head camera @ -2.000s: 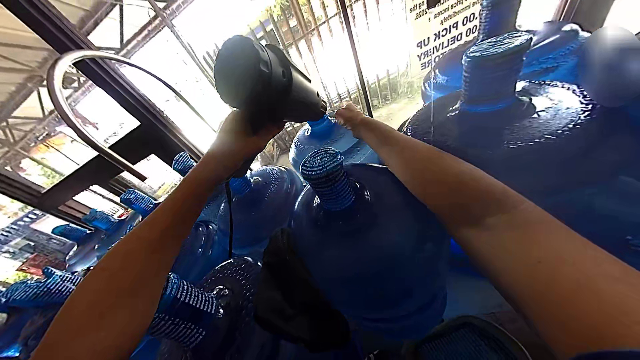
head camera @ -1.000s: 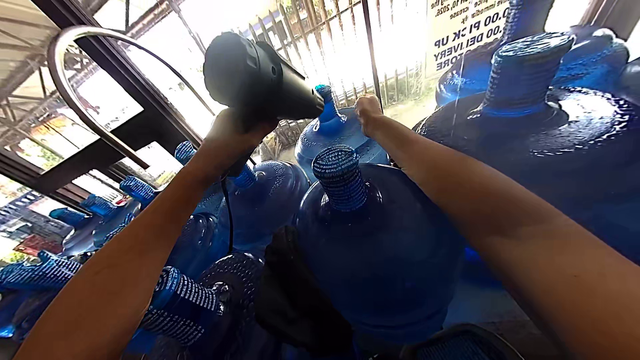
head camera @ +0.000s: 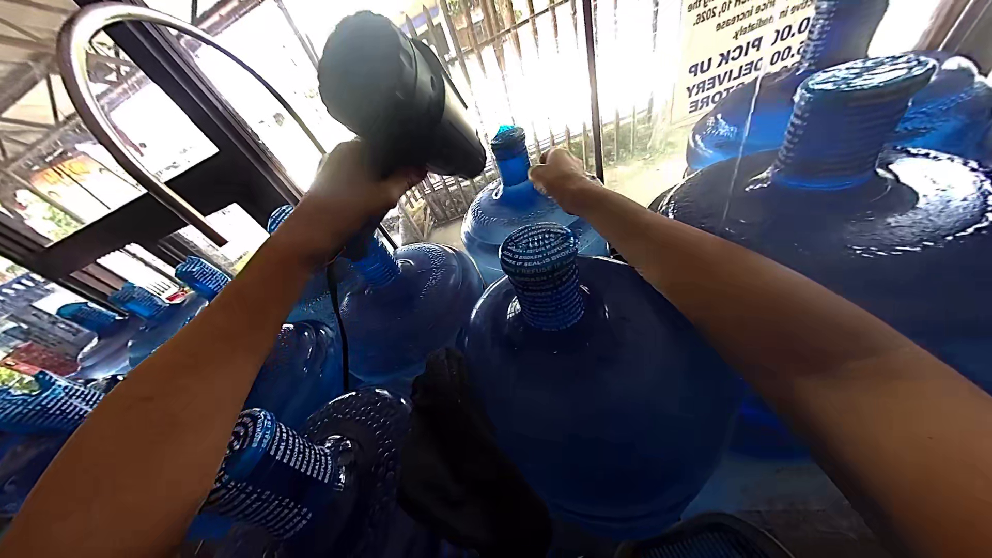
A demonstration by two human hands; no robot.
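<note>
My left hand (head camera: 356, 190) grips the handle of a black heat gun or hair dryer (head camera: 403, 101), whose barrel slopes down to the right. Its nozzle end is close to the neck of a blue water jug (head camera: 511, 209) behind. My right hand (head camera: 562, 177) is at the right side of that neck with curled fingers; whether it touches the neck or holds anything cannot be told. Nearer stands a large blue jug (head camera: 597, 403) with a printed shrink seal (head camera: 542, 275) around its neck. A black cord (head camera: 339, 325) hangs below my left hand.
More sealed blue jugs stand at the left (head camera: 271, 473) and right (head camera: 852, 124). A curved metal tube (head camera: 116, 147) arches at upper left. Dark cloth-like material (head camera: 457, 457) lies at lower centre. Behind are a window with bars and a printed sign (head camera: 736, 54).
My right hand has moved slightly away from the far jug's neck since two seconds ago. The black tool remains in my left hand, its nozzle near that neck.
</note>
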